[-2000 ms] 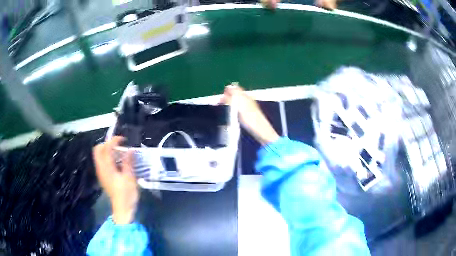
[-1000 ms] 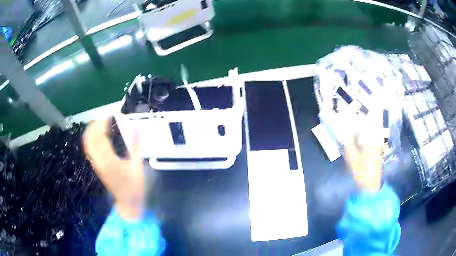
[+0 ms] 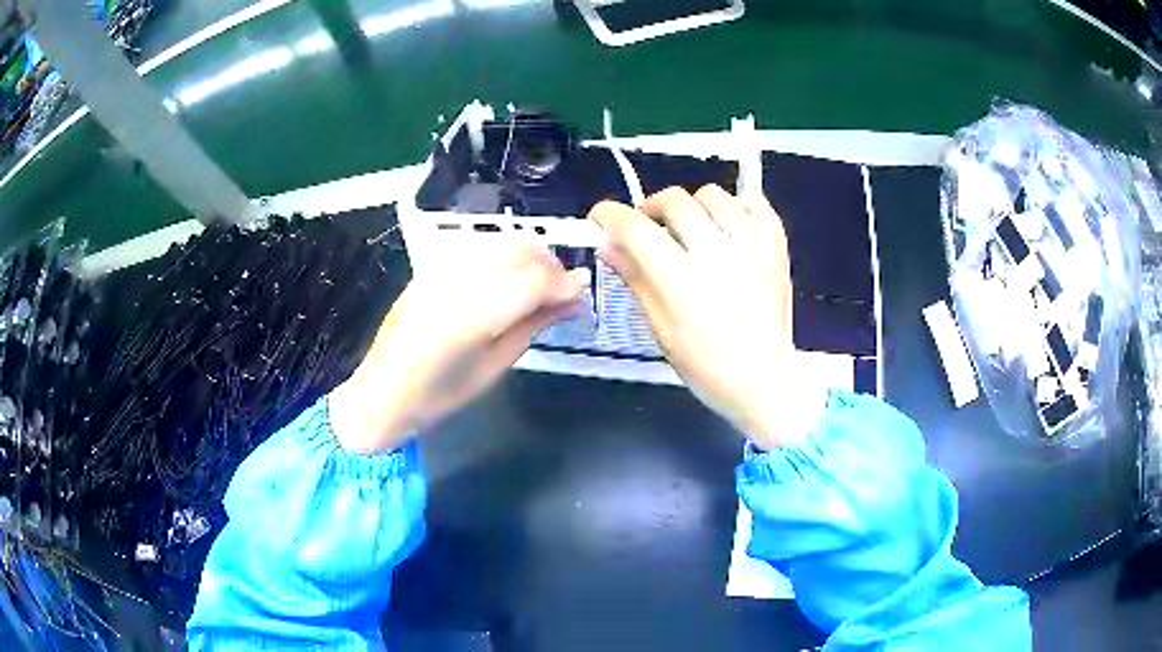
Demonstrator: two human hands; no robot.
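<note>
The white projector housing stands open-topped on the dark bench, with a black round lens part inside at its left and a narrow white ribbon rising from it. My left hand is at its front wall, fingertips bunched by a dark slot. My right hand curls over the top rim, fingertips close to the left ones. Any small piece between the fingertips is hidden. A white-edged backing sheet with black blocks lies right of the housing, partly under my right forearm.
A clear bag of white and black parts lies at the right, a loose white strip beside it. Tangled black cables lie at the left. Beyond the pale rail, the green conveyor carries a white-handled unit, cut off at the top.
My right hand has moved from the bag to the housing's front wall. My left hand has moved in beside it. The view has shifted, so the housing appears higher and further right.
</note>
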